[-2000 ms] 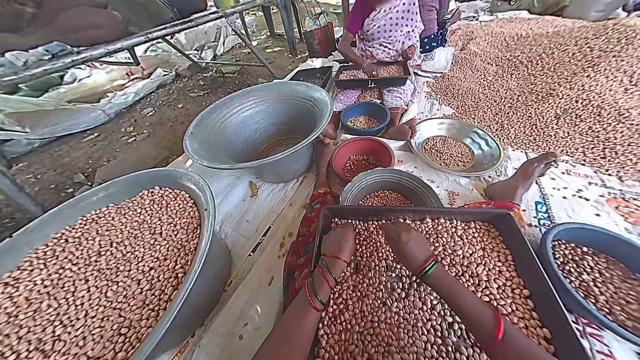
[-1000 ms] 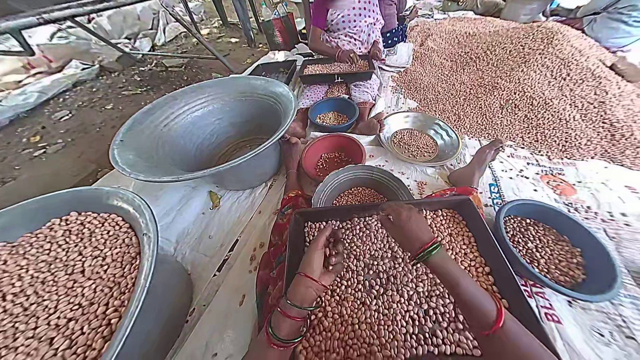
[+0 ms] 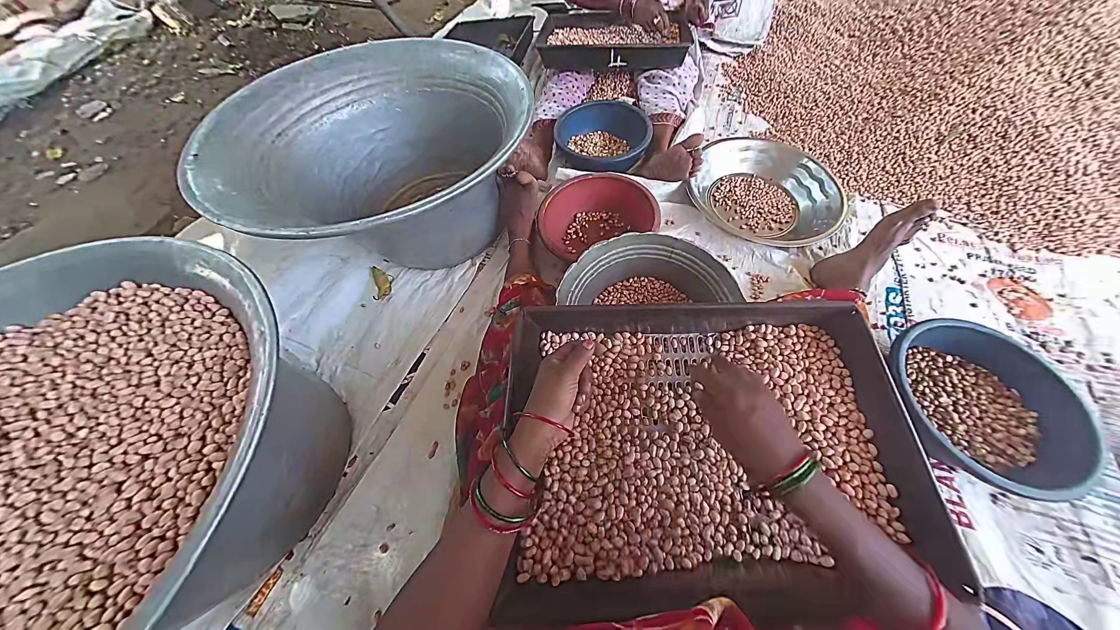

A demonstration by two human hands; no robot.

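Note:
A dark rectangular tray (image 3: 910, 437) with a slotted base lies across my lap, spread with reddish-brown nuts or seeds (image 3: 647, 499). My left hand (image 3: 564, 385) is over the tray's left part, fingers curled, thumb near the fingertips; whether it pinches a nut is unclear. My right hand (image 3: 744, 416) is right of the bared slots (image 3: 678, 359), fingers bent down at the nuts and slightly blurred. Just beyond the tray's far edge stands a grey ribbed bowl (image 3: 586, 271) with smaller nuts. A blue-grey basin (image 3: 1072, 420) of darker nuts is to the right.
A large metal tub (image 3: 262, 411) full of nuts stands left, with a wide metal basin (image 3: 324, 149) behind it. Farther off are a red bowl (image 3: 560, 210), a blue bowl (image 3: 643, 131), a steel dish (image 3: 827, 192), a co-worker's tray (image 3: 612, 57) and a large heap of nuts (image 3: 945, 114).
My hands, close together over the tray's far part two seconds ago, are now apart. Slots in the tray's base now show between them. The view has tilted down.

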